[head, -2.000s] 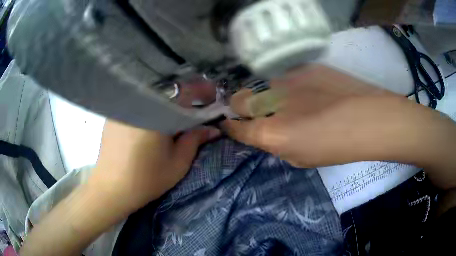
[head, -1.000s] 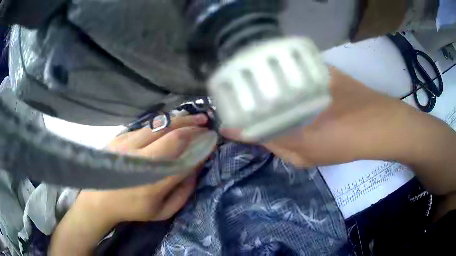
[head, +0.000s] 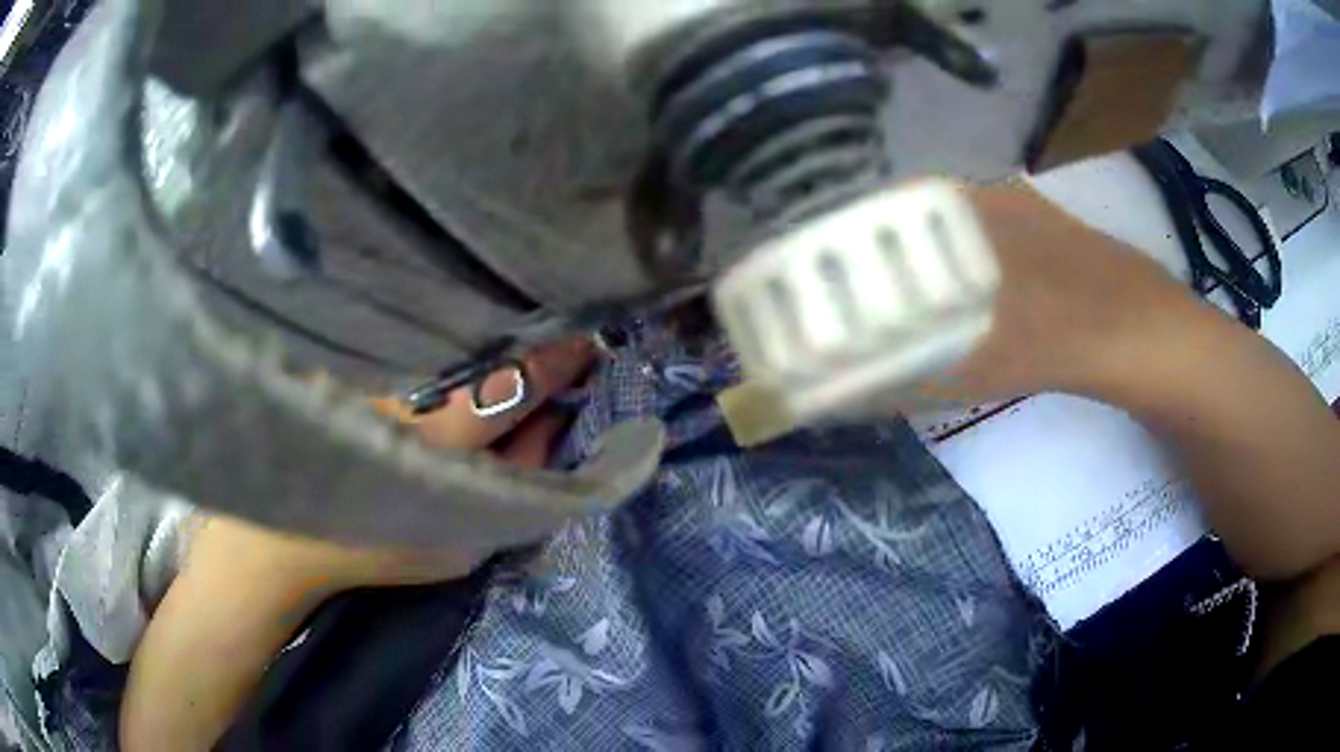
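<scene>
Grey-blue checked fabric with pale leaf print [head: 838, 588] runs from under the sewing machine head [head: 426, 162] down toward my lap. My left hand [head: 459, 426] is at the fabric's left side near the needle area, partly hidden by the machine's curved grey part; its grip is unclear. My right hand [head: 1014, 301] lies behind the white ribbed knob [head: 867, 301], its fingers hidden. A small tan block [head: 755, 414] shows below the knob. The presser foot and needle cannot be made out clearly.
Black shears [head: 1227, 243] lie at the upper right of the white table [head: 1073, 500], which has printed ruler marks. Pale lining cloth [head: 125, 566] with a black strip [head: 41, 482] is at the left. Dark cloth [head: 353, 661] lies below my left forearm.
The view has shifted, with the knob now lower and farther right than two seconds ago. The printed fabric looks flatter and more spread. My right fingers, visible earlier, are now hidden.
</scene>
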